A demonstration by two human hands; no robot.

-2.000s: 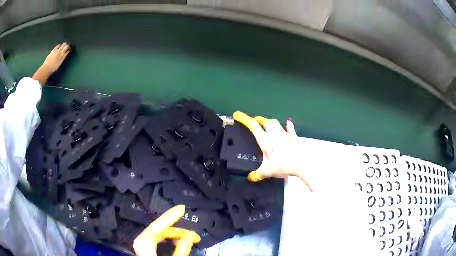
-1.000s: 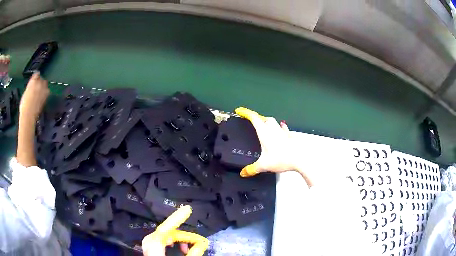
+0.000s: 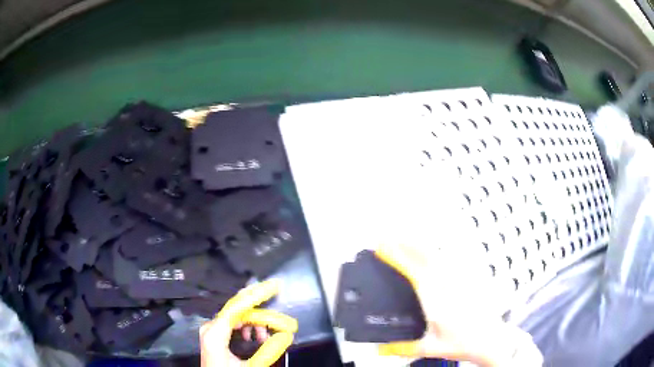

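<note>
My right hand (image 3: 455, 312), with yellow finger cots, grips a flat black cover plate (image 3: 376, 304) by its right side, over the lower left part of the white release liner sheet (image 3: 358, 186). The plate's small white icons show along its lower edge. Small black adhesive rings (image 3: 484, 192) sit in rows on the sheet's right part. My left hand (image 3: 247, 326), also in yellow cots, is at the bottom edge, fingers bent and apart, with no held thing visible. The stacked cover plates (image 3: 237, 147) lie left of the sheet's top.
A jumbled pile of cover plates (image 3: 100, 222) lies at the left. A second sheet with rings (image 3: 574, 168) is at the right, beside crinkled clear film (image 3: 566, 297) and a pale sleeve (image 3: 634, 193). Black devices (image 3: 543, 64) sit on the green belt (image 3: 301, 57).
My right hand has moved from the stack down and right over the sheet, with a plate in it. The view has shifted right; the other worker's hand at the left is gone from view.
</note>
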